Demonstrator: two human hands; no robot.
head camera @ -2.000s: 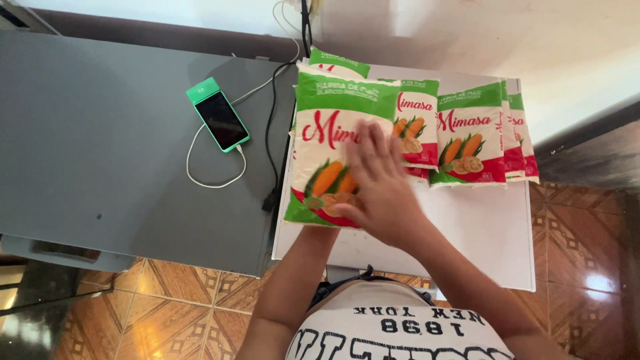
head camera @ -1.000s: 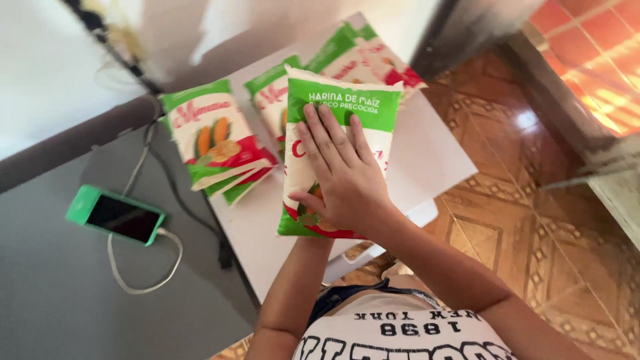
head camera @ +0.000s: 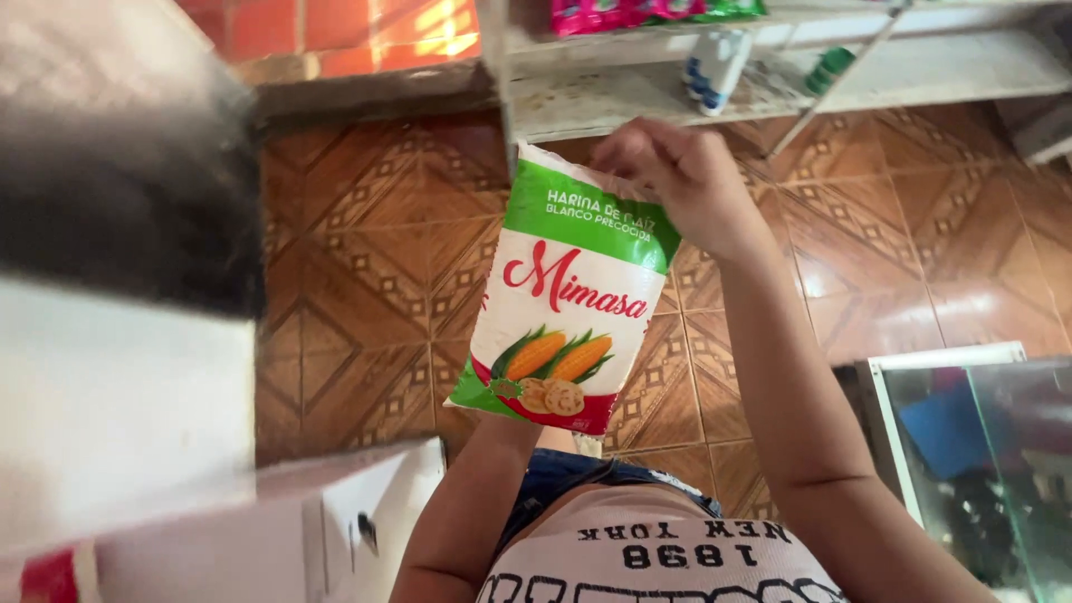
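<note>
A Mimasa corn flour bag (head camera: 569,293), white with a green top band and red at the bottom, is held out in front of my body, tilted slightly. Beneath its lower end my left forearm shows, but the left hand itself is hidden behind the bag. My right hand (head camera: 682,180) is at the upper right corner of the bag, its fingers blurred and bent over the top edge; whether they pinch the bag cannot be told.
Shelves (head camera: 603,92) with pink packets (head camera: 620,12) and a green cylindrical item (head camera: 829,70) stand ahead. A glass display case (head camera: 988,444) is at the right. White furniture (head camera: 276,536) stands at the lower left, above a patterned tile floor (head camera: 360,276).
The view has swung away from the table with the phone and other flour bags, toward the shelves. My right hand has moved from the bag's front face to its top corner.
</note>
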